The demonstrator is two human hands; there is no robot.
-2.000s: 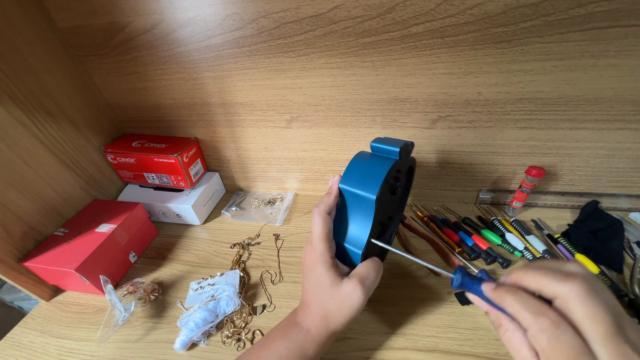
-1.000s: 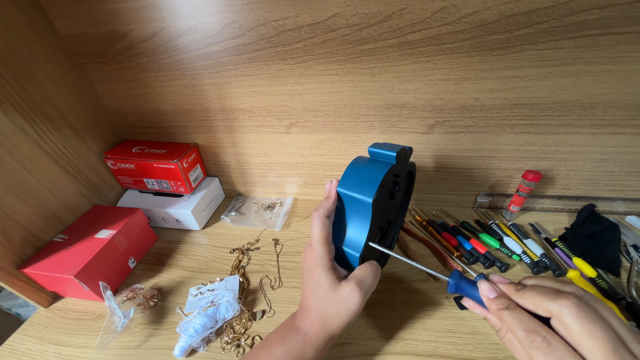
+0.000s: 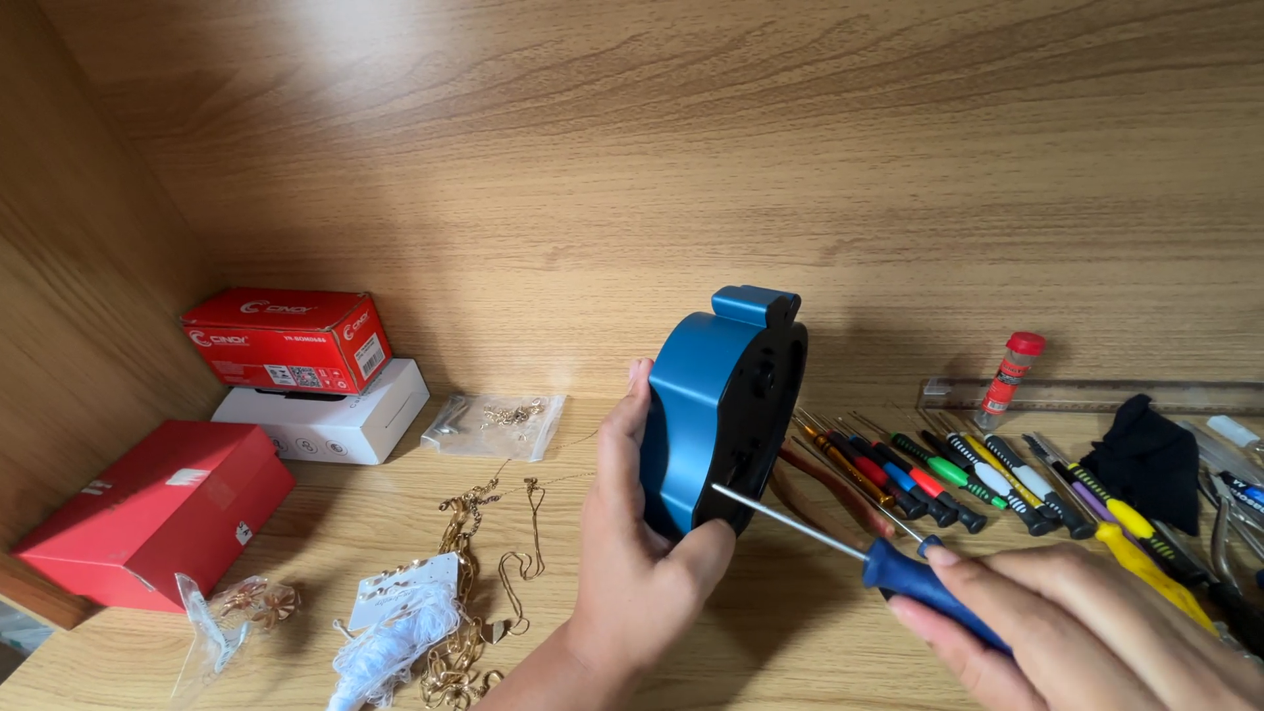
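My left hand (image 3: 642, 553) grips the lower left of a blue metal housing (image 3: 686, 405), tilted on edge, with its black recessed side facing right. Its thumb lies on the lower rim. In my right hand (image 3: 1057, 612) is a screwdriver (image 3: 923, 588) with a blue handle; the tip of its metal shaft meets the lower part of the black side. Whether the tip sits in a screw cannot be told. Behind the screwdriver lies a row of small precision screwdrivers (image 3: 948, 469) with coloured handles, beside red-handled pliers (image 3: 839, 504), partly hidden.
Red boxes (image 3: 158, 513) and a white box (image 3: 380, 420) stand at left. Near them lie a plastic bag of jewellery (image 3: 494, 425), gold chains (image 3: 459, 632) and white thread (image 3: 395, 642). At right are a red-capped tube (image 3: 1012, 380), a clear ruler (image 3: 1116, 395) and a black cloth (image 3: 1145, 464).
My right fingers have shifted their hold on the blue screwdriver handle. The left hand keeps its grip on the blue housing, and the shaft's tip stays at its lower part.
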